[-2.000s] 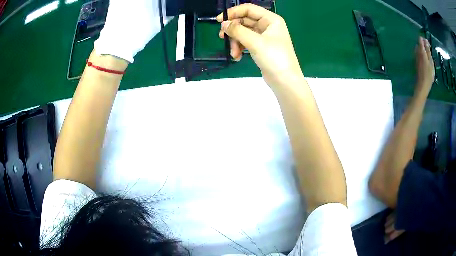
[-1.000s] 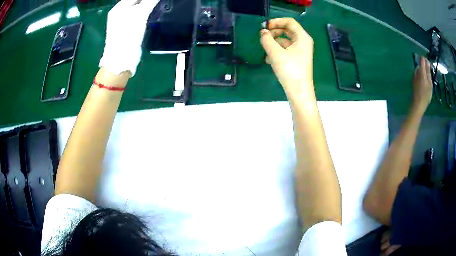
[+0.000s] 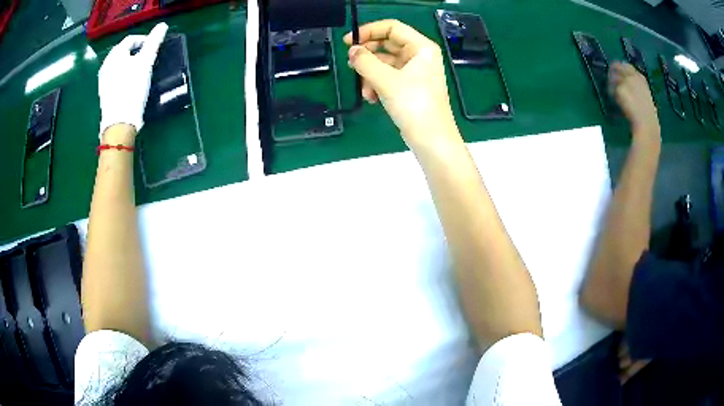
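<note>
My right hand (image 3: 401, 75) is bare and pinches the right rim of a thin black phone frame (image 3: 356, 55). This frame is raised above the belt, and its dark upper section is cut by the top edge. Another phone unit (image 3: 329, 124) with a small white label shows through and below it. My left hand (image 3: 127, 83), in a white glove, is beside the upper left edge of a phone unit (image 3: 198, 162) lying on the belt. Its fingers look apart with nothing visible between them; any fingertip contact with that unit is unclear.
More phone units lie on the green belt (image 3: 226, 79), at far left (image 3: 36, 194) and right (image 3: 484, 111). A red tray (image 3: 107, 28) is at upper left. A white sheet (image 3: 317, 262) is before me, a black blister tray (image 3: 55, 277) at left. Another person's arm (image 3: 627, 206) reaches over the right side.
My left hand has left the held frame and moved left. My right hand has moved left with the black frame. The red tray has come into view at upper left. The other person's hand has moved left.
</note>
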